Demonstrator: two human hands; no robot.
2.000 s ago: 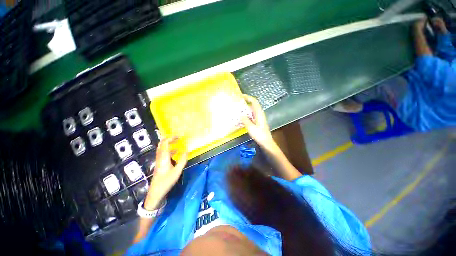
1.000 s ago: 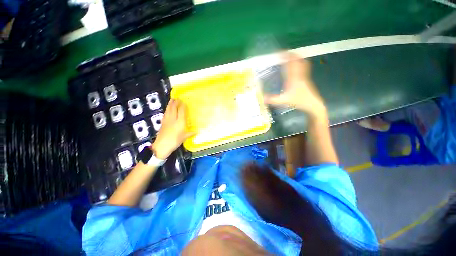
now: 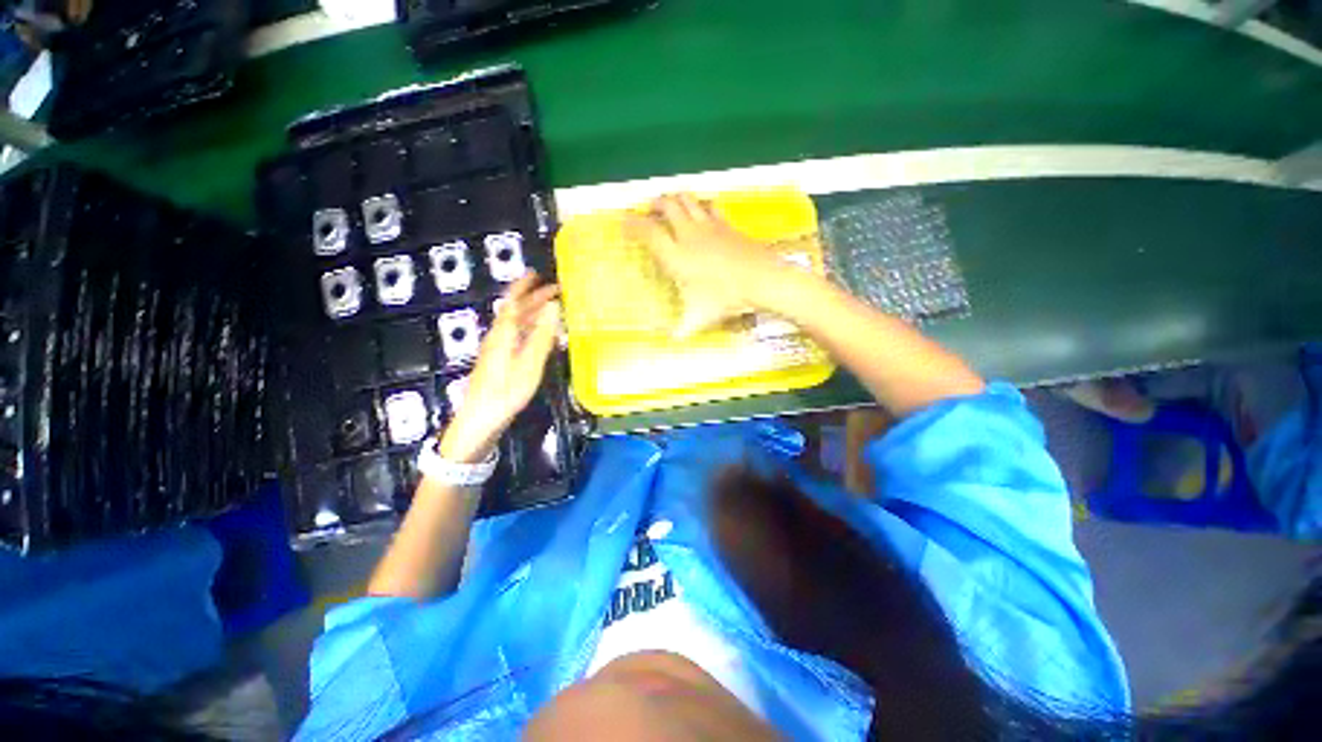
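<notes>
A yellow plastic bin lies on the bench edge before me, with a shiny, grid-patterned clear sheet seemingly inside it. My right hand reaches over the bin from the right, palm down, fingers somewhat spread at its upper left part; nothing shows gripped. My left hand is at the bin's left edge, over the right side of a black component tray; its fingertips are blurred and its grip is unclear. Several small square white-silver housings with dark centres sit in the tray pockets. My left hand hides some pockets.
A clear blister tray lies right of the bin. A tall black tray stack stands at the left. More black trays sit across the green belt at upper left. At right are a blue stool and a person's blue sleeve.
My right hand has moved left from the clear trays to over the bin. Two clear trays showed right of the bin earlier; one shows now. The view has shifted, moving the bench rightward in frame.
</notes>
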